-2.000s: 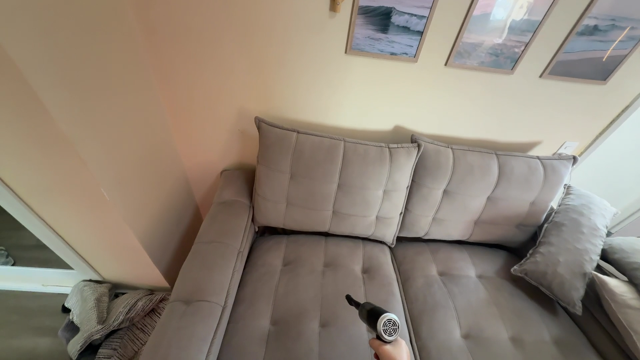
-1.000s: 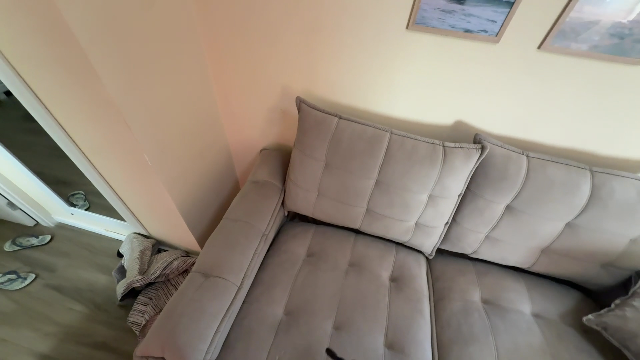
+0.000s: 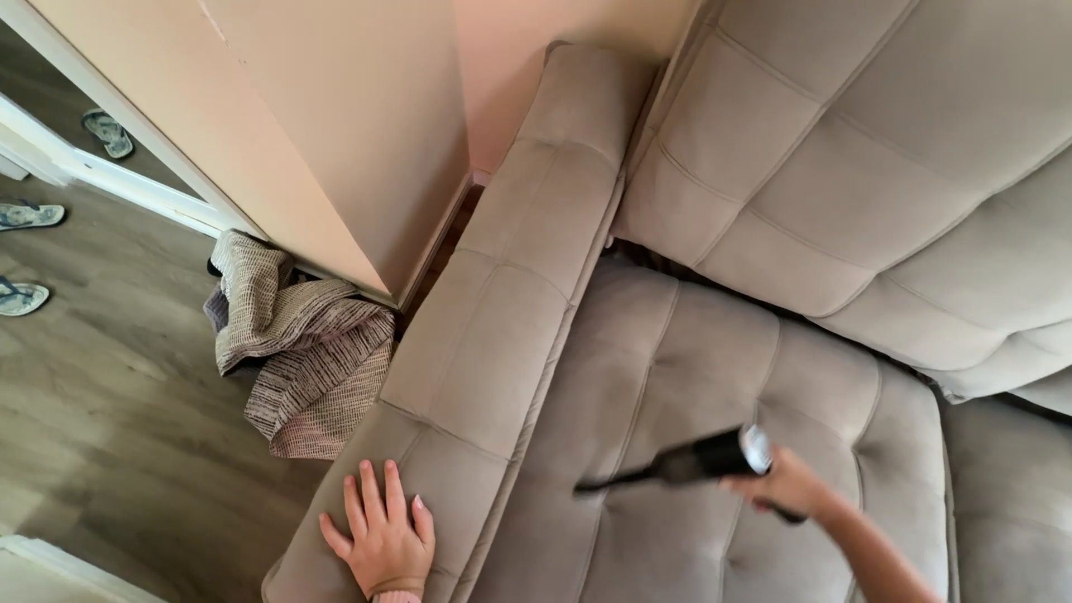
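Observation:
My left hand lies flat with its fingers spread on the front part of the grey sofa's padded armrest. Gripped in my right hand is a black handheld vacuum cleaner with a narrow nozzle and a silvery round end. Its nozzle points left, over the tufted seat cushion; whether the tip touches the fabric I cannot tell. Behind the seat leans a grey back cushion, with a dark gap along its lower edge.
A crumpled heap of woven textile lies on the wooden floor left of the armrest, by the wall corner. Flip-flops are on the floor at the far left, near a mirror. A white edge shows at the bottom left.
The view has swung left and down toward the armrest. My left hand has come into view on the armrest. My right hand and most of the vacuum, out of view a second ago, show again.

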